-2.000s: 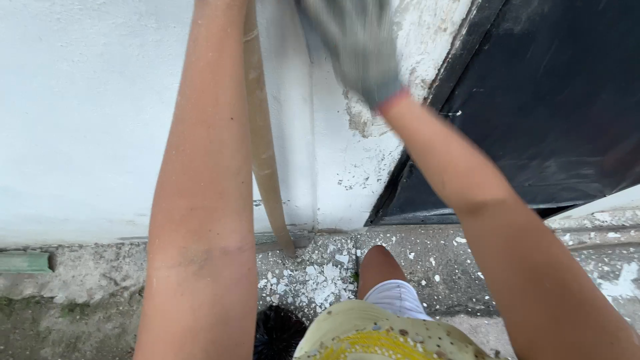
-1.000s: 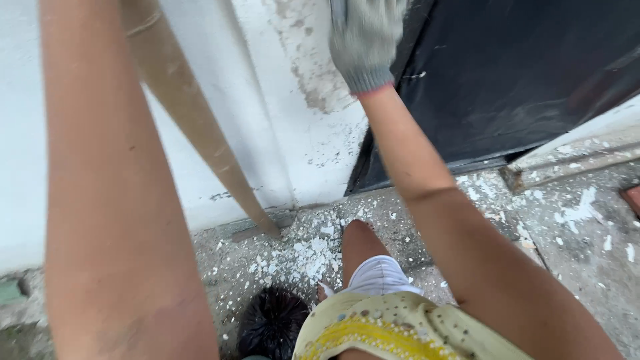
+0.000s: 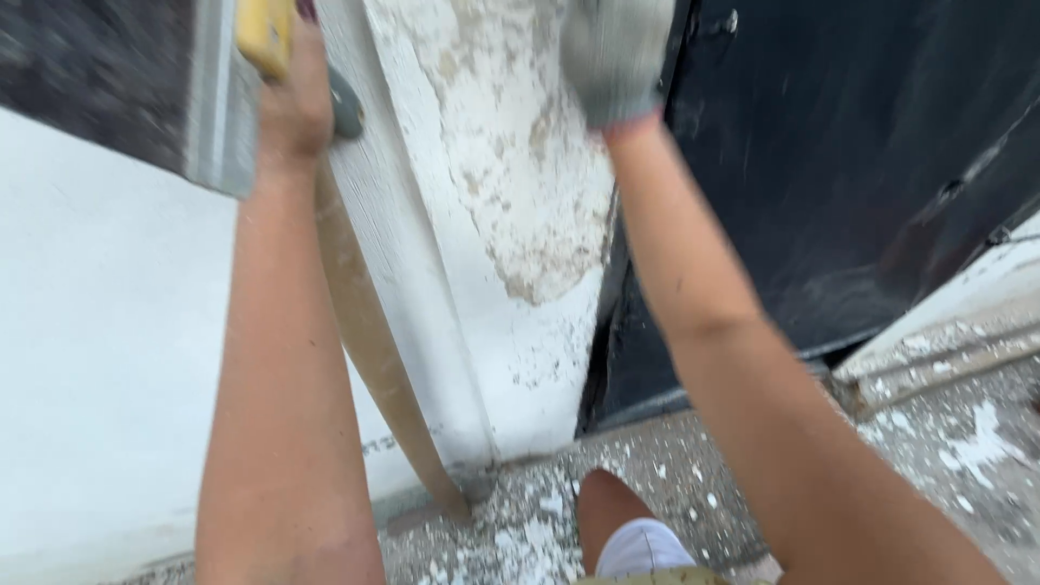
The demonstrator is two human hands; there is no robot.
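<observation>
My left hand (image 3: 299, 106), bare, is at the upper left, partly cut off by the top edge. A yellow object (image 3: 265, 36) lies against its left side, and a rounded grey-green end (image 3: 346, 106) shows at its right; its grip is hidden. My right hand (image 3: 619, 65), in a grey knit glove with a reddish cuff, is blurred at the top, over a white wall strip with peeled paint (image 3: 528, 179). Its fingers are out of frame, so I cannot tell what it holds. A long tan pole or strip (image 3: 370, 333) leans behind my left forearm.
A dark panel in a grey metal frame (image 3: 219, 106) juts in at the upper left. Right of the peeled strip is a black door or sheet (image 3: 796, 195). White paint flakes (image 3: 528, 548) litter the concrete ground (image 3: 691, 471), around my knee (image 3: 605, 504). A low white ledge (image 3: 959, 325) is at the right.
The view has shifted up the wall, bringing my left hand, the yellow object and the framed panel into sight. The gloved right hand stays over or beside the peeled strip.
</observation>
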